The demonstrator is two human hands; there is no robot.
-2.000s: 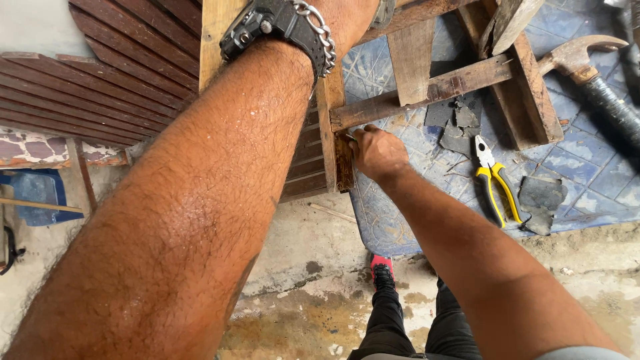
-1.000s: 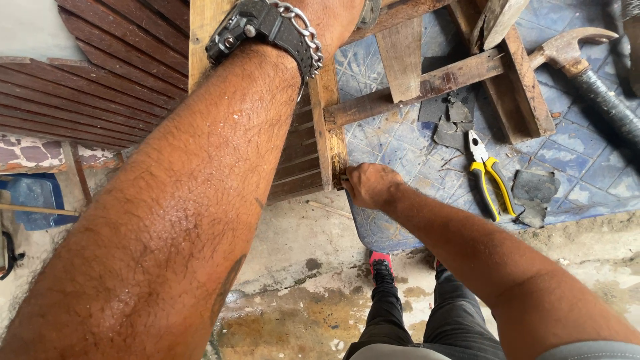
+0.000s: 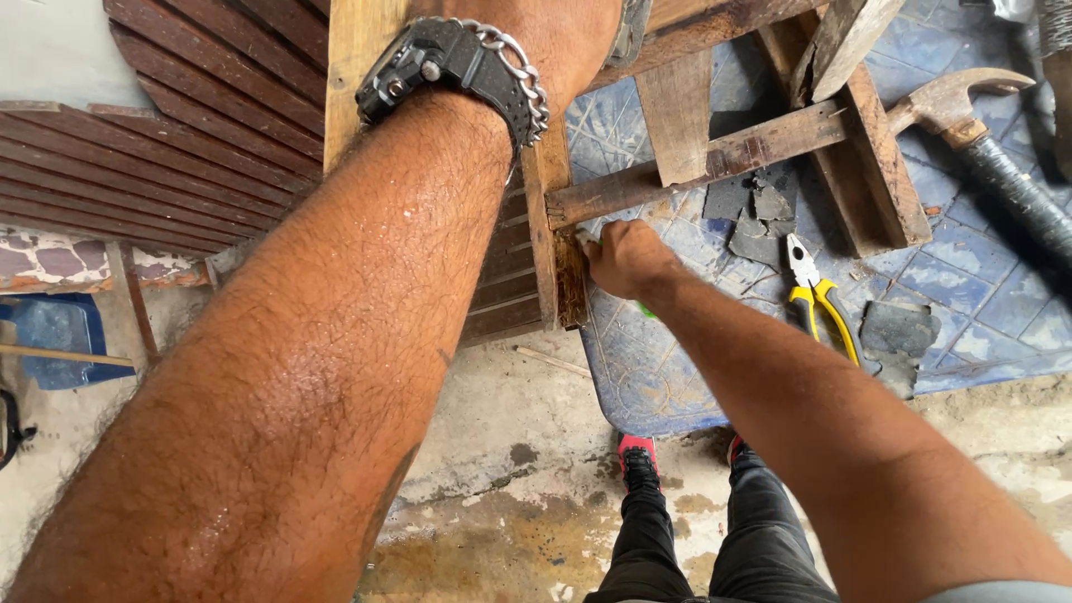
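Note:
A wooden frame point(image 3: 634, 193) of joined bars lies across a blue, worn tabletop point(image 3: 653, 368). My left hand point(image 3: 544, 42) rests by the frame's upper bar at the top edge; its fingers are out of view. My right hand point(image 3: 628, 255) is closed around a small tool with green parts point(image 3: 645, 310), mostly hidden in the fist. The tool's tip is at the rough, splintered end point(image 3: 572, 285) of the frame's wooden post, just below the joint with the crossbar.
Pliers with yellow and grey handles point(image 3: 816, 293) lie right of my right hand, beside torn dark sandpaper pieces point(image 3: 900, 335). A claw hammer point(image 3: 963, 126) lies farther right. Brown slatted wood point(image 3: 151, 176) is at the left, above a blue container point(image 3: 59, 335) on the floor.
My right hand moved down along the post's splintered end between the first two frames, and is now a little higher again. Green parts of the tool now show. The left arm stays across the frame.

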